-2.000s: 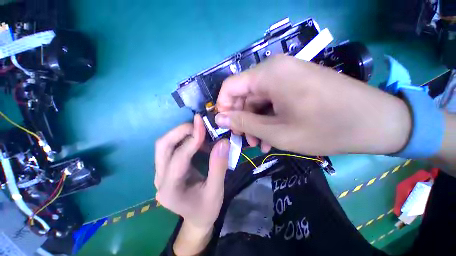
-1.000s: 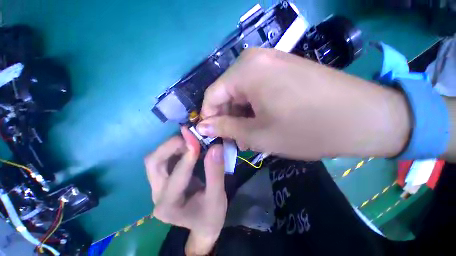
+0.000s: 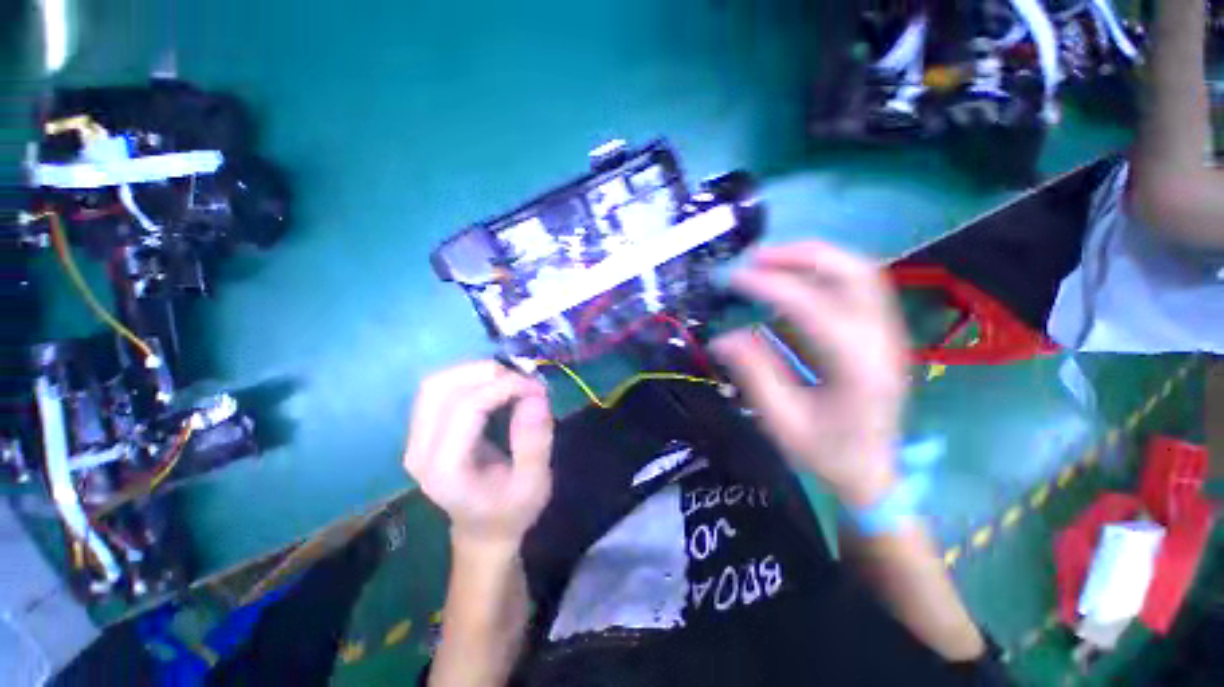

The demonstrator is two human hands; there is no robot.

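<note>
The black housing assembly (image 3: 470, 255) lies tilted on the green bench in front of me, its inside facing up. A white flat ribbon cable (image 3: 624, 269) runs diagonally across it. Red and yellow lead wires (image 3: 604, 399) loop out at its near edge. My left hand (image 3: 483, 443) is at the near left corner, fingertips at the housing edge; whether they grip it is unclear. My right hand (image 3: 826, 369) is blurred, fingers apart and empty, right of the housing. A light-blue wrist strap (image 3: 902, 486) is on my right wrist.
Similar black units (image 3: 175, 201) with white ribbons and wires lie on the left. More units (image 3: 940, 81) are at the upper right. Another person's arm (image 3: 1188, 148) shows at the right edge. Red stools (image 3: 1168, 490) and yellow-black tape are on the floor below.
My right hand has let go at the housing's near left end and moved right. The white ribbon now lies across the housing. The view has shifted, showing the whole unit.
</note>
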